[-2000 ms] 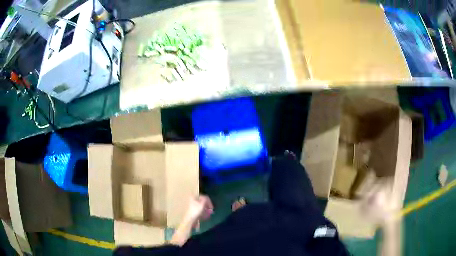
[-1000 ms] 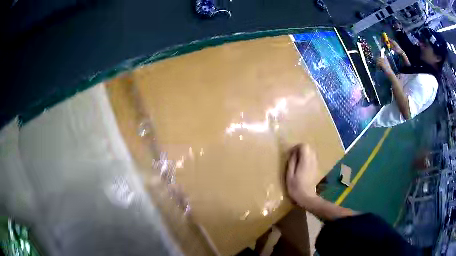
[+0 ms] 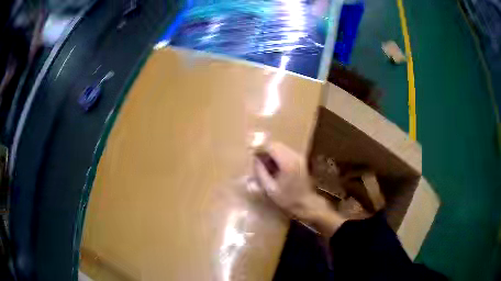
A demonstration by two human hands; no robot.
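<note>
My right hand (image 3: pixel 288 178) is over the tan bench cover (image 3: pixel 170 148), near its right edge. The fingers are curled, with a dark patch between thumb and fingers; blur hides whether this is a small object or shadow. My hand seems to rest on or just above the glossy film. My left hand is out of the picture.
An open carton (image 3: pixel 406 159) with brown pieces inside stands beside the bench. A blue-purple printed mat (image 3: pixel 241 33) lies at the bench's far end. A dark conveyor (image 3: pixel 60 142) on the left carries a bluish unit (image 3: pixel 89 97). A scrap (image 3: pixel 393 51) lies on the floor.
The view has swung right, bringing the carton and floor into sight. My right hand remains over the cover's right side, fingers still curled. The other person has left the view.
</note>
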